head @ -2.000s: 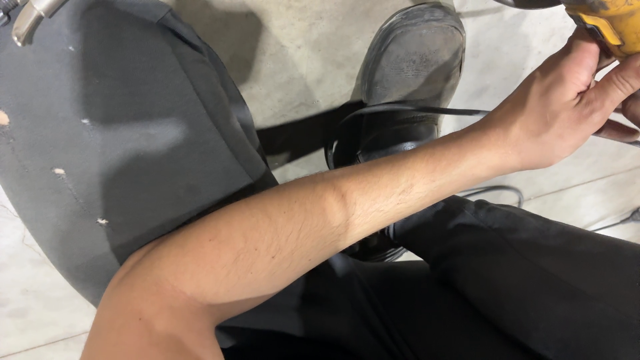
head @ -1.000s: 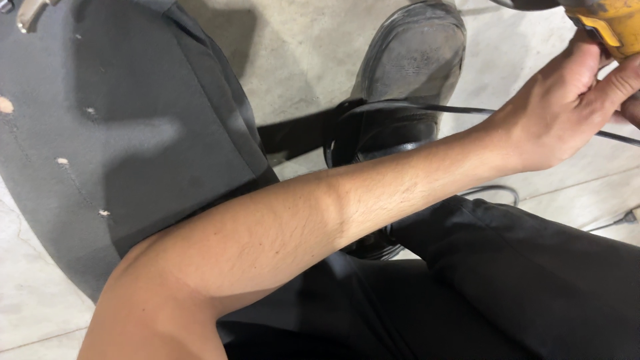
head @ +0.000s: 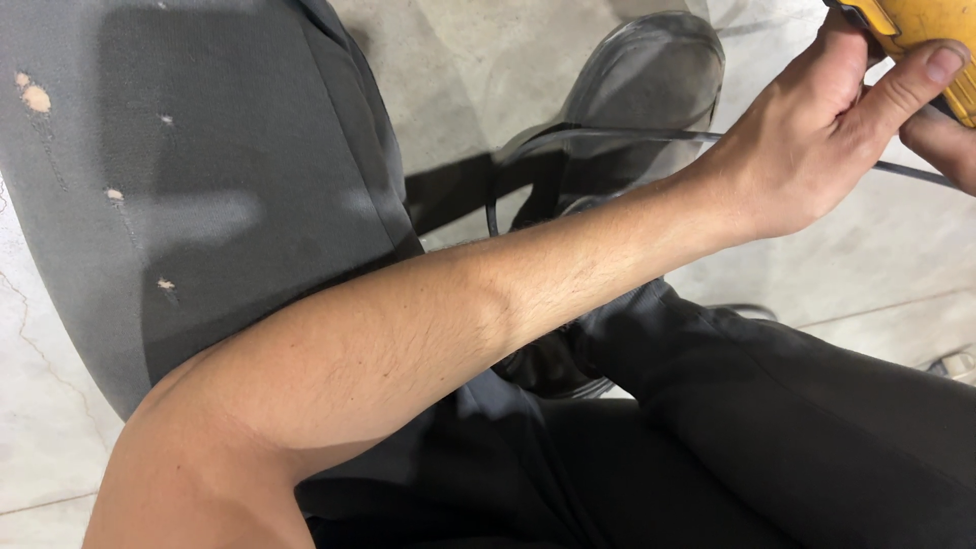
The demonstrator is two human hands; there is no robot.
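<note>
A yellow and black power tool (head: 926,30) is cut off by the upper right corner, so its kind cannot be told. My left hand (head: 823,130) holds its body, with the thumb laid across the yellow housing and the fingers partly hidden behind it. At the right edge, part of my right hand (head: 942,145) shows against the underside of the same tool; the rest of that hand is out of frame. My bare left forearm crosses the view from the lower left. A dark cable (head: 633,134) runs behind the left wrist and on toward the right edge.
Grey trousers (head: 229,152) with small worn holes cover a leg at the left. A dusty dark shoe (head: 648,76) stands on the concrete floor (head: 457,69), with the cable looping over it. Another dark trouser leg (head: 762,381) stretches to the lower right. A small object (head: 957,366) lies by the right edge.
The metal object at the upper left has left the view, which has shifted slightly. Both hands remain at the yellow tool.
</note>
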